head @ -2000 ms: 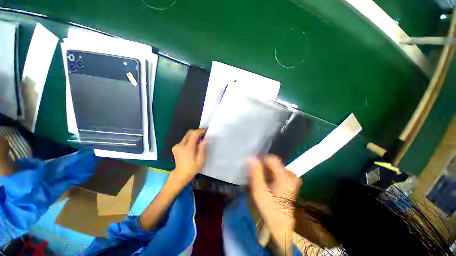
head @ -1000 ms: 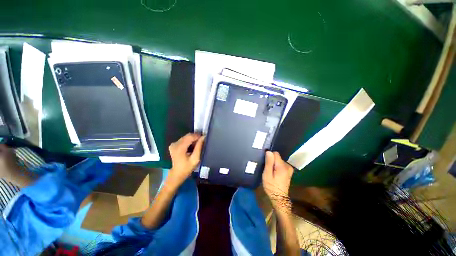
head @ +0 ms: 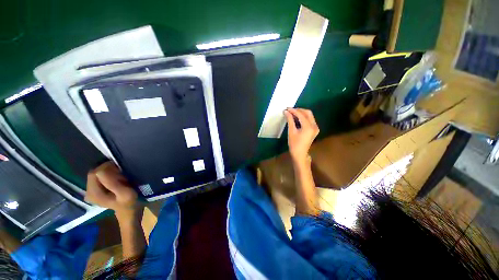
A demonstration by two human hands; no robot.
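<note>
A tablet back cover [head: 153,142] lies with its matte black inner face up, several white and silver adhesive pads on it. White separator sheets [head: 218,120] show under and around it. My left hand [head: 112,188] is curled at the cover's lower left edge and grips it there; some fingertips are hidden. A release liner strip [head: 298,65], long and white, lies slanted on the bench to the right. My right hand [head: 302,128] has thumb and fingers pinched at the strip's lower right edge. Whether a small pad is between the fingertips cannot be told.
A black work mat [head: 235,104] lies right of the cover. At the left edge another cover [head: 27,186] lies on white sheets, near a blue sleeve [head: 57,249]. An open brown carton [head: 350,150] stands at the right, with a crumpled clear bag [head: 418,82] behind it.
The view has swung to the right. The cover was flipped inner face up earlier and now rests on the sheets. My right hand has left its edge and moved to the liner strip.
</note>
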